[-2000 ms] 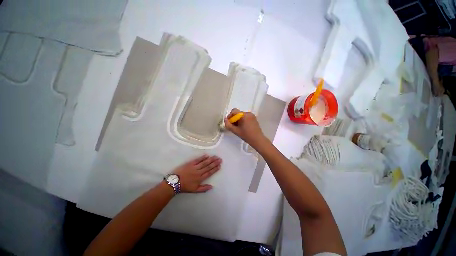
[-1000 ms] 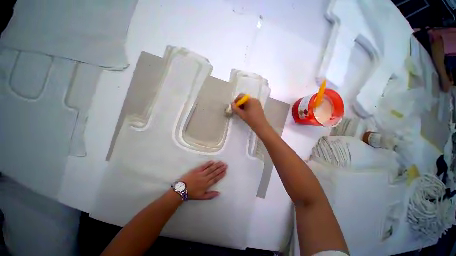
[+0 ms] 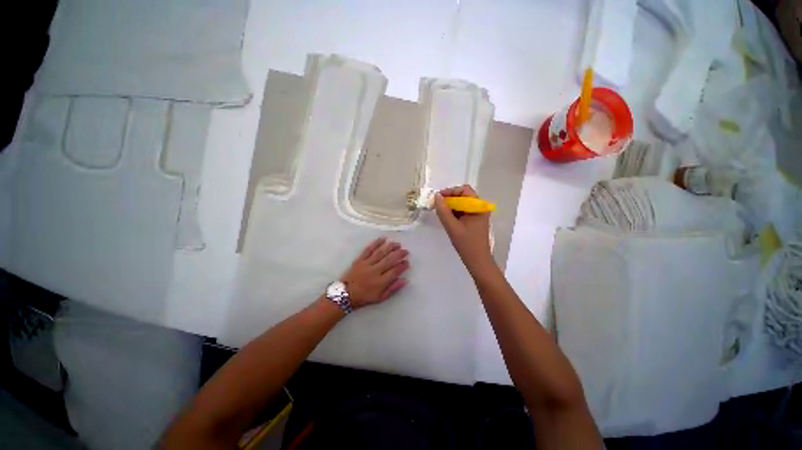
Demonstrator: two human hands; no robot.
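A stack of white vest panels (image 3: 352, 330) lies flat on a grey-beige backing board (image 3: 508, 158), with two straps pointing away from me and stepped edges around the U neckline. My right hand (image 3: 463, 215) holds the yellow handle of a glue brush (image 3: 473, 205). The brush's pale, caked bristles are at the neckline's right edge, near the base of the right strap. My left hand (image 3: 376, 271), with a wristwatch, lies flat on the panel below the neckline and holds nothing. The red glue pot (image 3: 557, 134) holds milky glue and an upright yellow-handled tool (image 3: 586, 92).
More panels (image 3: 97, 211) overlap at the left. A white panel pile (image 3: 637, 316) lies at the right, with looped strips (image 3: 624, 204) above it. A small brownish bottle (image 3: 692, 179) and a white cord bundle (image 3: 785, 294) are at the far right. White fabric (image 3: 132, 373) hangs at lower left.
The brush moved up the neckline's right edge, then back down toward the strap's base, and its handle now points right. My left hand stays flat on the panel. The view has shifted.
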